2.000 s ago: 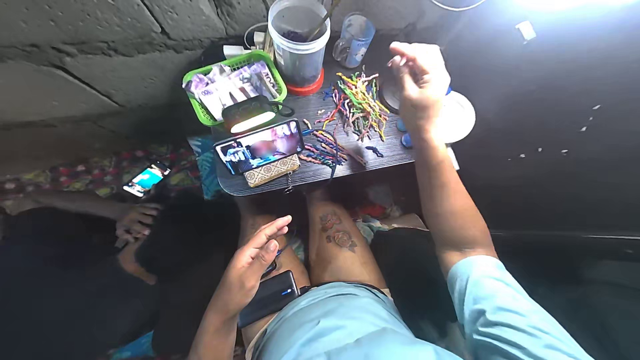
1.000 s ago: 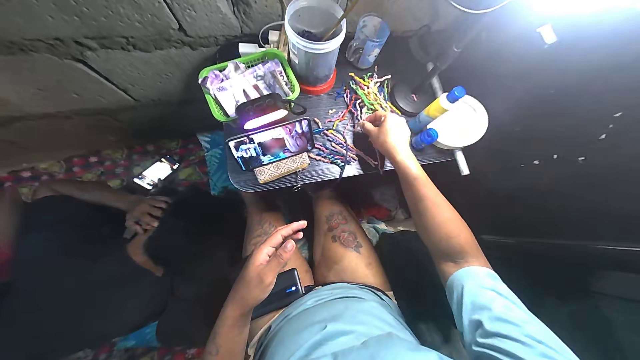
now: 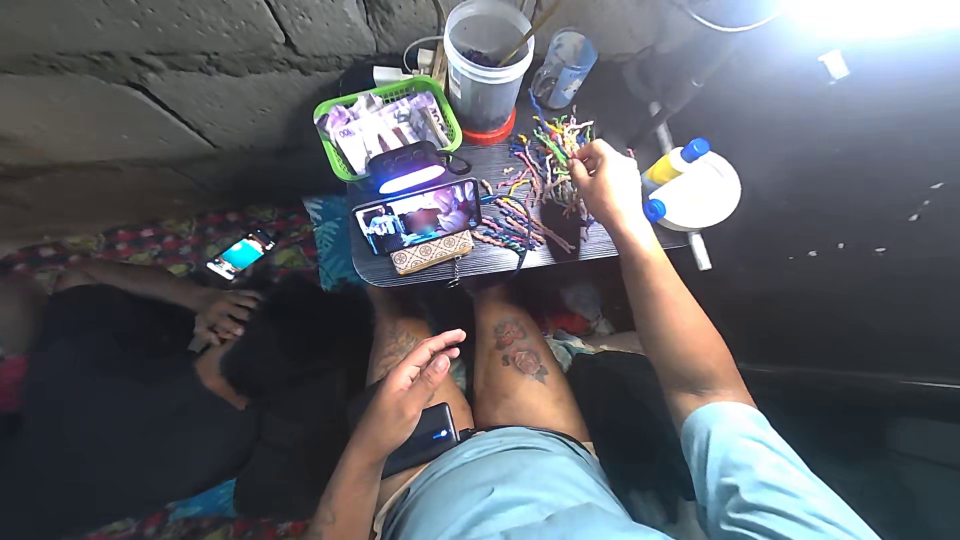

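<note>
My right hand (image 3: 606, 180) is over the right side of a pile of colourful twisted cords (image 3: 559, 150), with thumb and fingertips pinched on a dark blue cord. More twisted cords (image 3: 506, 225) lie nearer the small table's front edge. Above my lap, my left hand (image 3: 416, 382) is held with fingers extended and nothing in it, beside a black power bank (image 3: 424, 442) on my thigh. A smartphone (image 3: 420, 216) showing a video leans near a patterned pouch (image 3: 433, 252), with a lit lamp (image 3: 409, 169) behind it.
A green basket (image 3: 454, 127) holding banknotes, a plastic bucket (image 3: 487, 82) and a clear cup (image 3: 568, 67) stand at the back. Glue bottles (image 3: 675, 165) lie by a white round lid (image 3: 712, 195). At left, another person (image 3: 225, 315) lies near a lit phone (image 3: 241, 255).
My right hand came down from above the table's right side to the cords, then moved slightly up the pile. The glue bottles it covered are now visible. My left hand stays over my lap.
</note>
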